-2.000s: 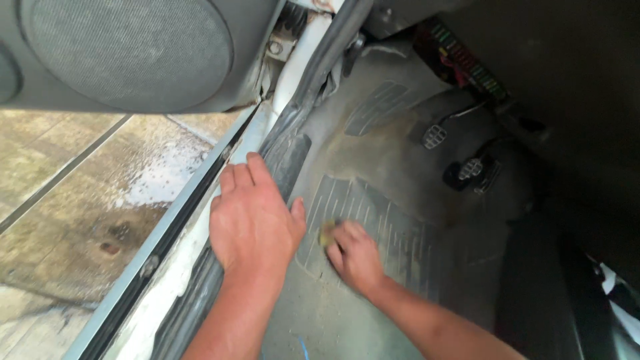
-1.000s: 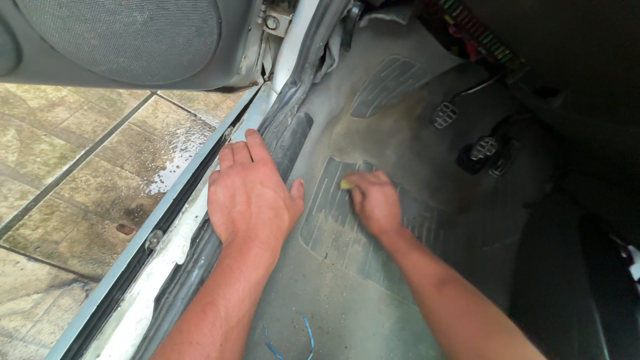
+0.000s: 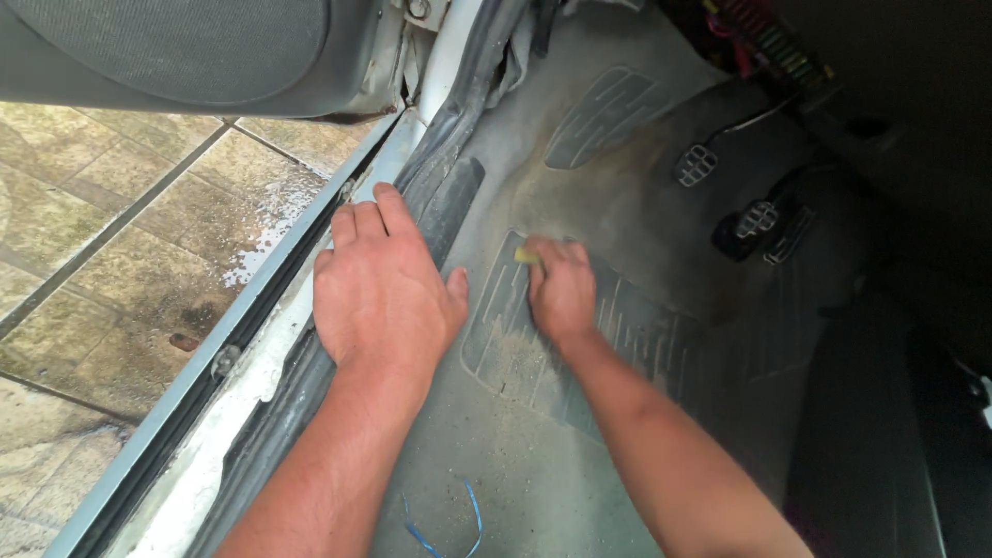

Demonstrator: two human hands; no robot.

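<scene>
My left hand rests palm down on the car's door sill, its fingers on the sill's edge and its thumb apart, holding nothing. My right hand is closed around a small yellowish thing, blurred and mostly hidden by the fingers, over the ribbed heel pad of the grey car floor covering. Sandy dirt lies on the pad and on the floor covering below it. Blue strands lie on the floor covering at the bottom of the view.
An open door with a round speaker grille is at the upper left, above wet paving tiles. Pedals stand at the right, with a fuse panel above them. A dark seat side fills the lower right.
My right hand has moved up the ribbed pad since two seconds ago, still holding the yellowish thing. My left hand has stayed on the sill. The blue strands show more fully than two seconds ago.
</scene>
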